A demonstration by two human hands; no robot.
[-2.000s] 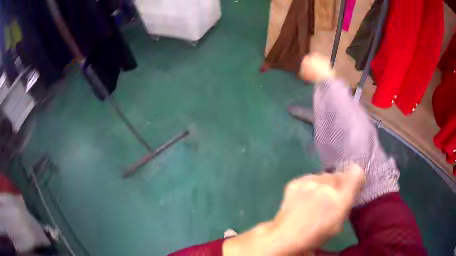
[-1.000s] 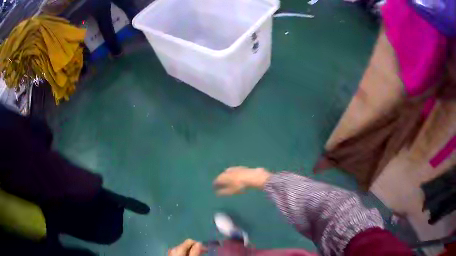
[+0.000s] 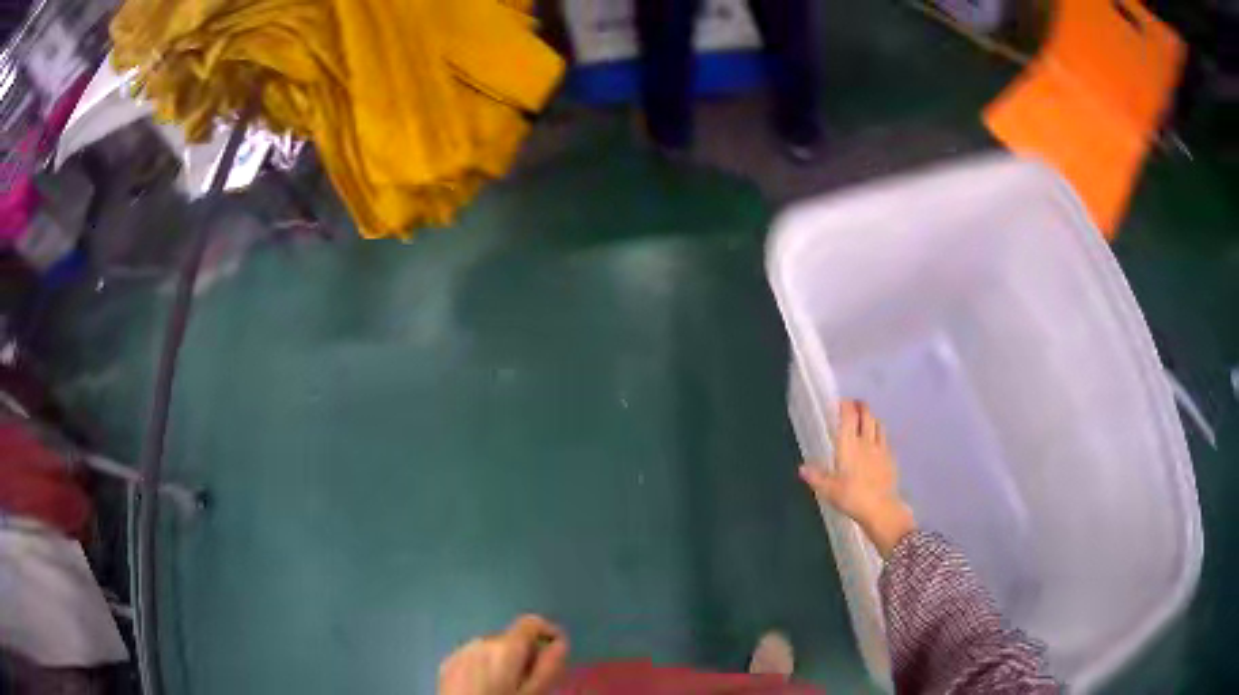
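Observation:
A large white plastic bin (image 3: 999, 638) stands on the green floor at the right, and its visible inside is bare. My right hand (image 3: 864, 475), with a checked oversleeve on the forearm, is at the bin's left rim. Its fingers are apart, with the thumb towards the outside; no firm grip shows. My left hand (image 3: 506, 660) is at the bottom edge, partly cut off, with curled fingers; whether it holds anything is unclear. A thick pile of yellow garments (image 3: 394, 109) hangs at the upper left.
A dark upright pole (image 3: 166, 367) stands below the yellow pile at the left. An orange sheet or board (image 3: 1098, 109) is behind the bin. A person's dark-clad legs (image 3: 669, 68) are at the top. Red and white items lie at the left edge.
The view has turned from red garments to the bin and yellow pile. The bin appears nearer and further right. My right hand has moved to its rim.

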